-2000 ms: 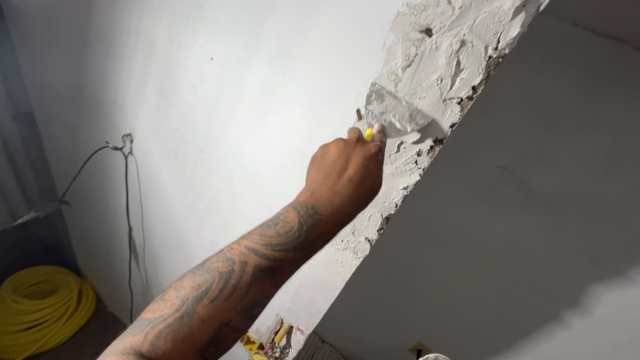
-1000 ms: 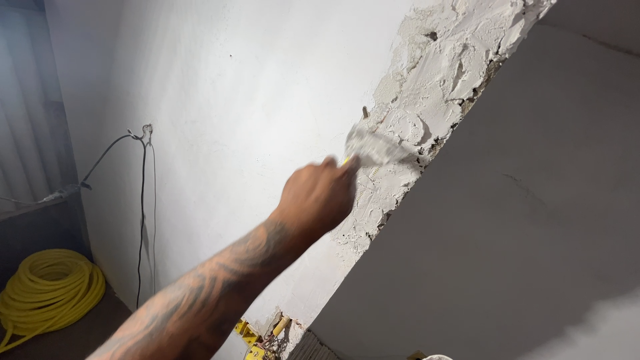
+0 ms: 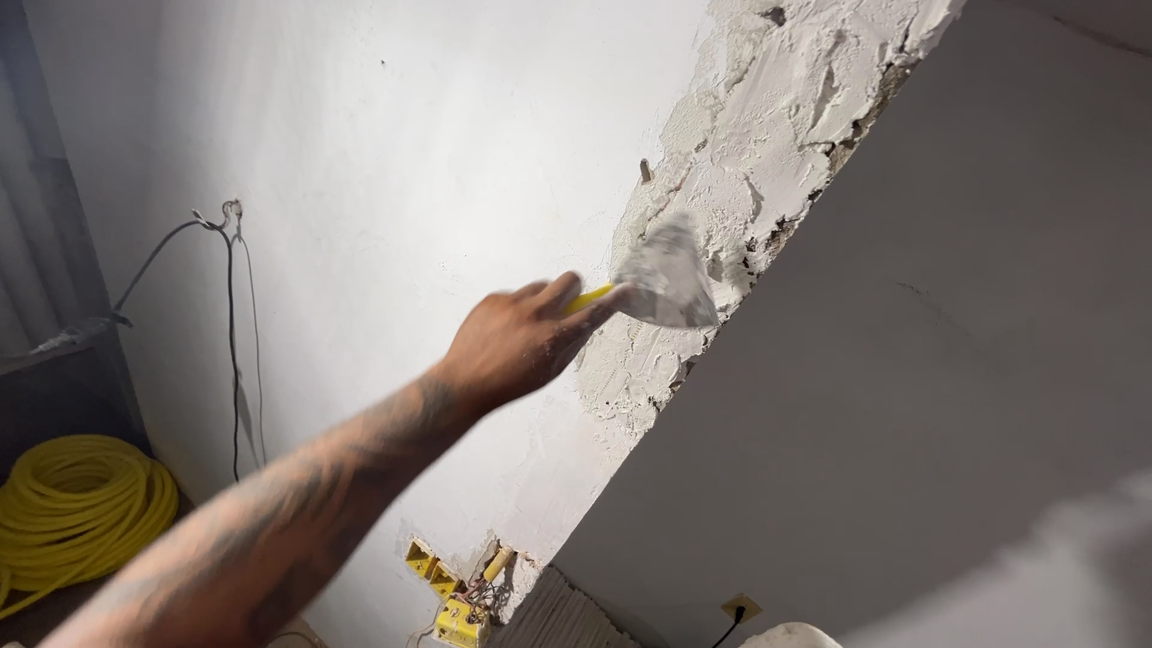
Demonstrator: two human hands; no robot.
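My left hand [image 3: 526,337], on a tattooed forearm coming from the lower left, grips the yellow handle of a wide putty knife [image 3: 666,279]. The metal blade is smeared with pale compound, blurred, and lies over the rough plaster strip [image 3: 765,135] along the slanted wall edge. That strip is uneven and ridged, with dark gaps along its right border. A small peg [image 3: 644,171] sticks out of the wall above the blade. My right hand is not in view.
Dark cables [image 3: 231,342] hang from a hole in the white wall at left. A coil of yellow corrugated conduit [image 3: 85,513] lies at lower left. Yellow electrical boxes [image 3: 461,621] with loose wires sit below. A yellow outlet plate [image 3: 741,609] holds a plug; a pale rounded thing [image 3: 792,635] shows beside it.
My left hand has moved down along the plaster strip with the putty knife still in it. The blade was higher, near the peg, two seconds ago.
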